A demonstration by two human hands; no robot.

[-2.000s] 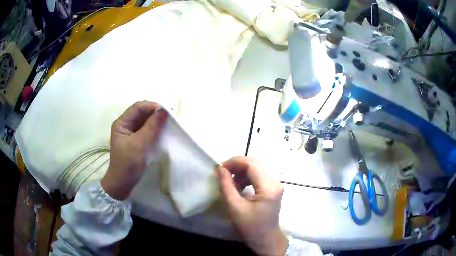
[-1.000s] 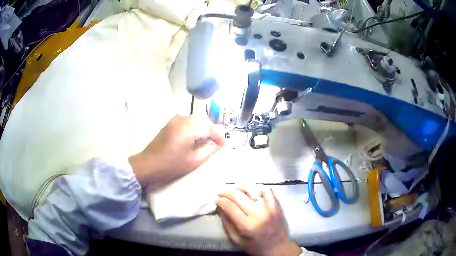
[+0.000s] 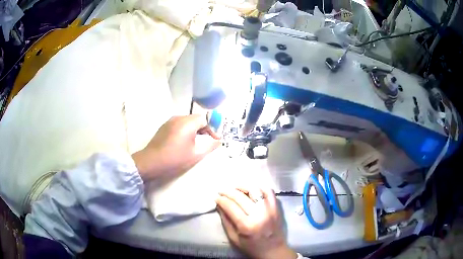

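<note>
A small cream fabric piece lies flat on the machine bed, its upper end at the presser foot. My left hand pinches it by its edge, fingertips right beside the foot. My right hand rests flat at the piece's lower right edge, fingers slightly spread; whether it grips cloth is not clear. The needle is hidden in the lamp's glare. The sewing machine head is white with a blue stripe. Large cream panels lie in layers to the left, partly under my left sleeve.
Blue-handled scissors lie right of my right hand, blades pointing up-left. An open box with an orange-yellow edge holds scraps at the right. A yellow-orange sheet shows under the panels. Bundled cloth lies at the far end.
The small piece was held up between both hands over the panels; it now lies flat at the presser foot. My view has shifted towards the machine. In the last second little has moved.
</note>
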